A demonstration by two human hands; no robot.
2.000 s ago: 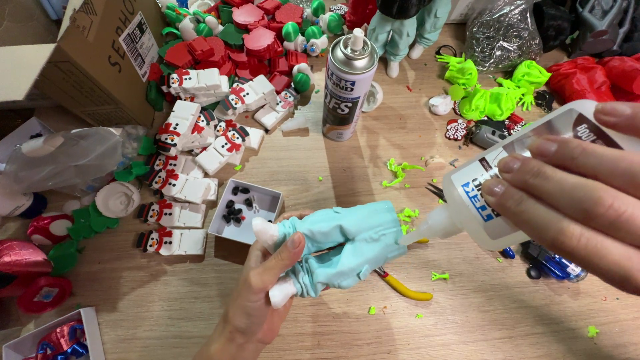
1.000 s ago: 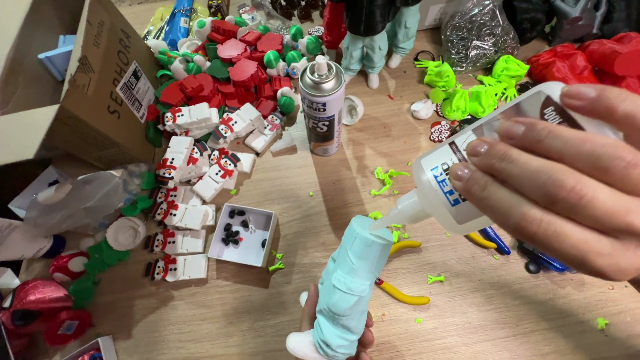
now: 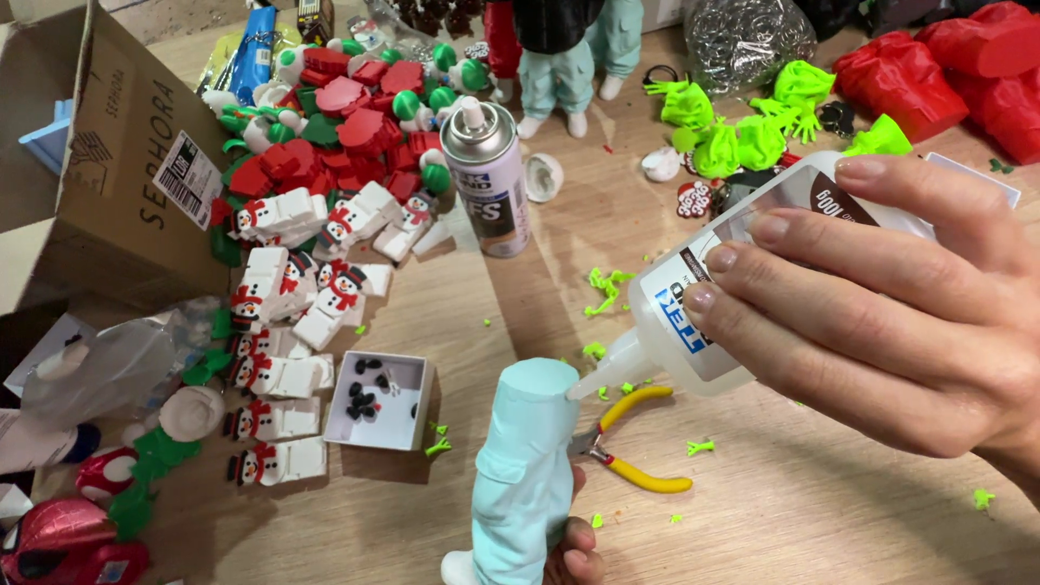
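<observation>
My right hand point(image 3: 877, 301) grips a translucent glue bottle point(image 3: 691, 325), tilted down to the left, its nozzle tip at the right rim of the flat top of a light-blue plastic trouser-legs piece point(image 3: 524, 471). My left hand point(image 3: 578, 552) holds that piece upright from behind; only some fingers show. A white shoe sticks out at its lower left. Just right of the piece, partly behind it, lie yellow-handled pliers point(image 3: 650, 479). A small white box point(image 3: 378, 439) with black bits stands to the left.
An aerosol can point(image 3: 490, 179) stands upright behind the piece. Snowman figures point(image 3: 276, 374), red and green parts point(image 3: 349, 122) and a cardboard box point(image 3: 138, 162) fill the left. Figures in light-blue trousers point(image 3: 556, 81) stand at the back. Neon-green parts point(image 3: 760, 138) and red pieces point(image 3: 902, 85) lie back right.
The light-blue piece has gone from lying sideways in my left hand to upright, its flat top up. The bottle stays in my right hand, its nozzle still at the piece's edge.
</observation>
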